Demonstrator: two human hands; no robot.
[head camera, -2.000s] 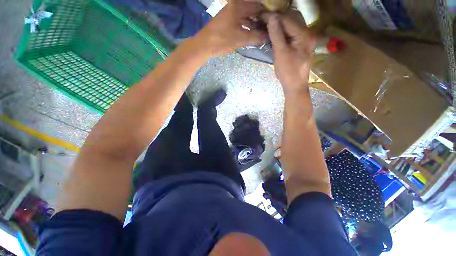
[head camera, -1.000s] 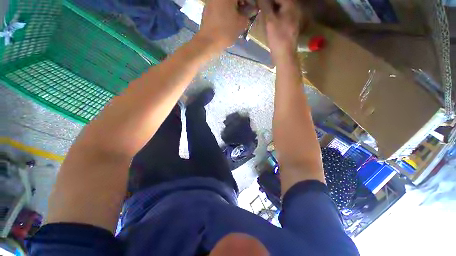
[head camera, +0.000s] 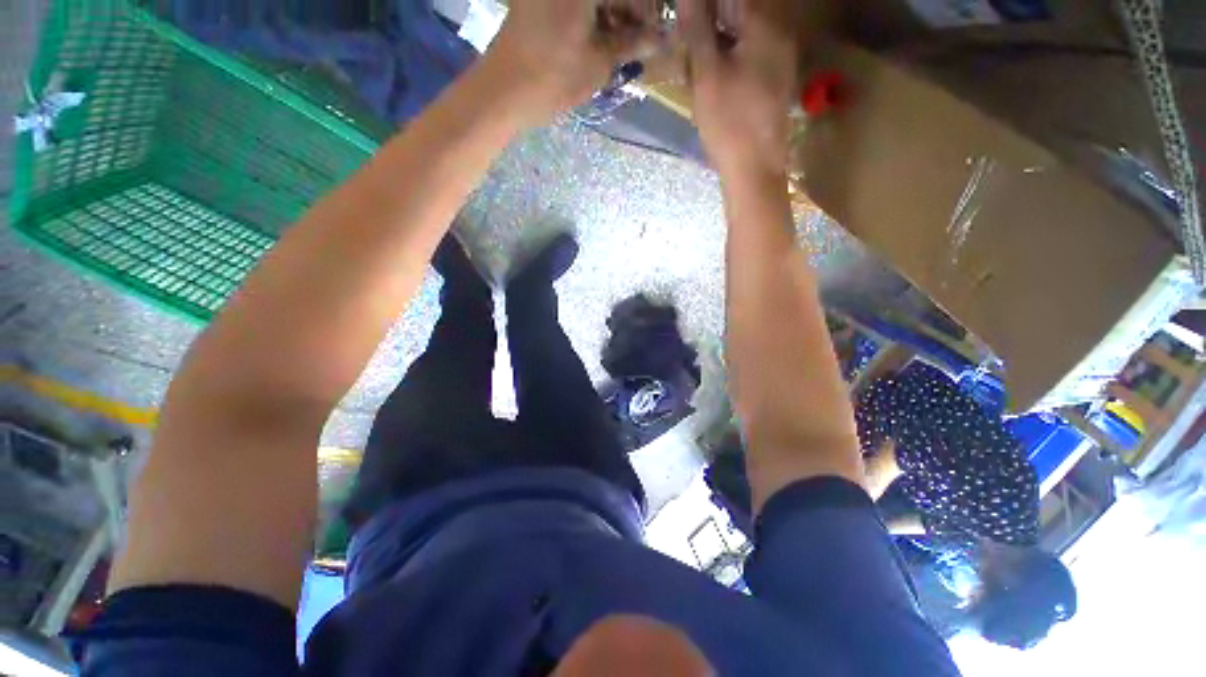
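My left hand (head camera: 562, 46) is at the top edge, blurred and partly cut off, with its fingers closed around a small dark part (head camera: 632, 16) with bright glints. My right hand (head camera: 738, 82) is just right of it, also blurred and cut off at the top. Its fingers are bent around something dark with a glint, seemingly the same part. A small dark tip also shows just below my left fingers. The part's shape is mostly hidden. Both hands are held up in front of me, near the cardboard.
Brown cardboard (head camera: 952, 225) with a red spool end (head camera: 823, 93) is on the right. A green crate (head camera: 199, 159) and dark blue cloth (head camera: 337, 53) are at the upper left. A black heap (head camera: 648, 337) lies on the floor. A person in a dotted top (head camera: 946, 456) is at the lower right.
My hands have moved left and up towards the top edge, and a gap shows between them. The yellowish thing seen at my fingertips earlier is out of sight. The view has shifted slightly.
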